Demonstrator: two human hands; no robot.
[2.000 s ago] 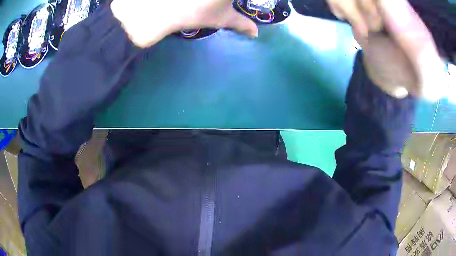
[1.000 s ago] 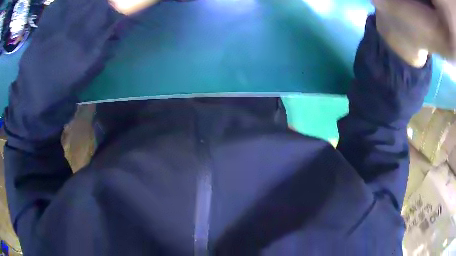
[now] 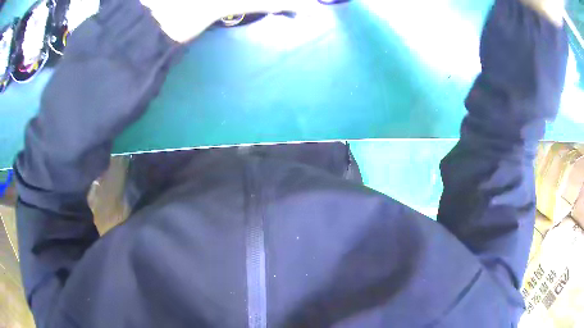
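Observation:
My left hand (image 3: 192,16) is at the top edge, overexposed and cut off by the frame, so its fingers do not show. A black housing (image 3: 246,19) with thin coloured wires shows its near rim just right of my left hand. The rim of another dark housing (image 3: 333,1) shows at the top edge. My right hand (image 3: 548,9) is almost wholly cut off at the top right; only a part near the wrist shows. No tool can be seen.
Several black housings with pale boards (image 3: 32,38) stand in a row on the green mat (image 3: 307,96) at the far left. Brown cartons (image 3: 554,186) lie below the bench on the right, one with dark printing. The bench's near edge runs in front of my body.
The view tipped down, then partly back up. My right hand has moved up and nearly out of the picture. My left hand shows more than one second ago. The picture is brighter.

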